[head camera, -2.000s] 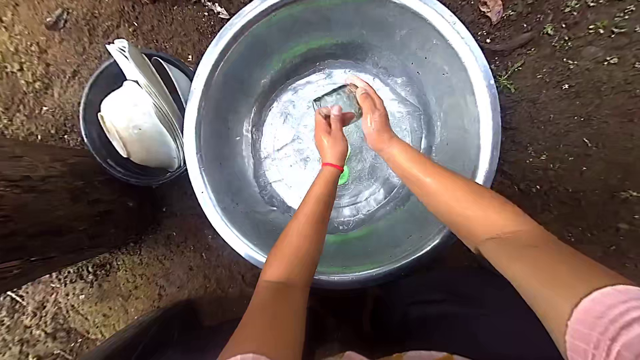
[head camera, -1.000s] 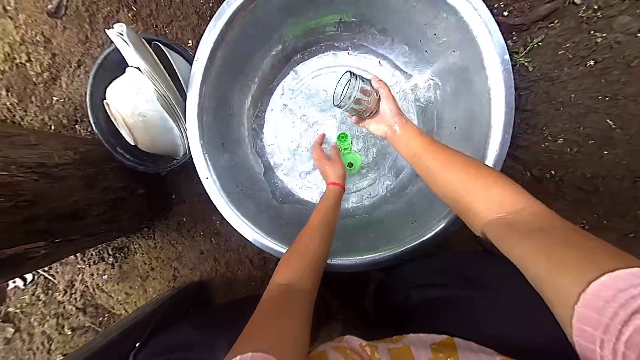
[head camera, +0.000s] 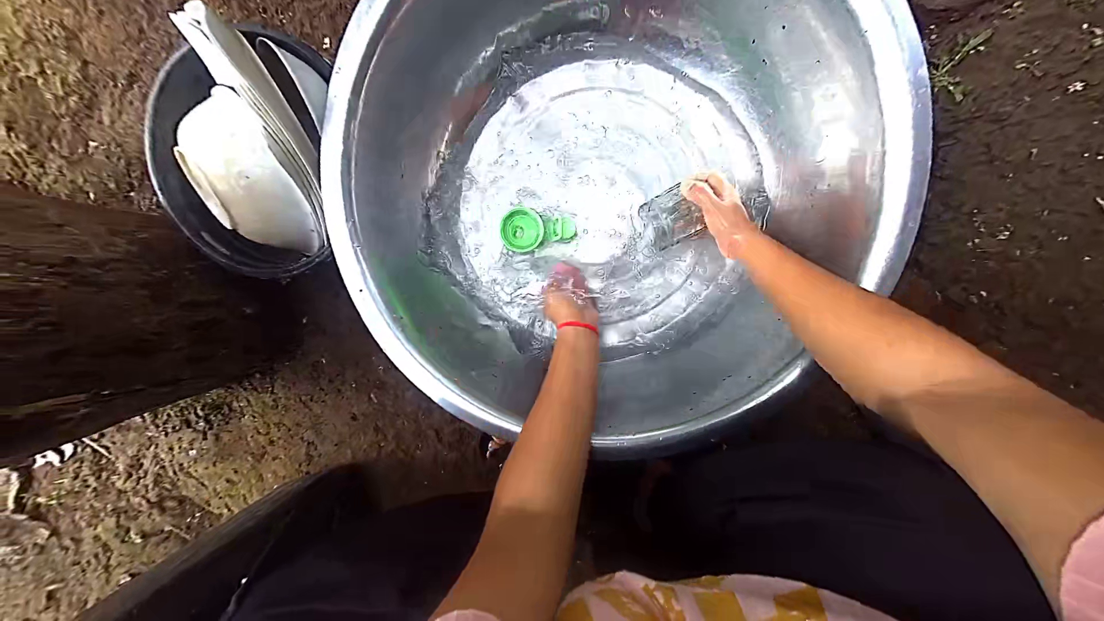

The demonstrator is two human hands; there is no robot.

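A large round metal basin (head camera: 690, 405) holds shallow, rippling water. My right hand (head camera: 724, 216) grips a clear glass jar (head camera: 671, 217), which lies tilted in the water at the right side of the basin floor. My left hand (head camera: 569, 291), with a red band at the wrist, is dipped in the water nearer to me; its fingers are blurred, so whether it holds anything is unclear. Just beyond that hand is a green plastic cap (head camera: 523, 229) with a smaller green piece (head camera: 561, 228) beside it.
A dark round tub (head camera: 160, 185) stands against the basin's left side, with a white bowl (head camera: 237, 168) and stacked white plates (head camera: 259, 95) in it. A thick wooden log (head camera: 129, 319) lies on the left over bare soil. My dark-clad legs are close to the near rim.
The jar, held up in my right hand one second ago, is now down in the water. My left hand has dipped into the water. The green pieces now lie left of where they were.
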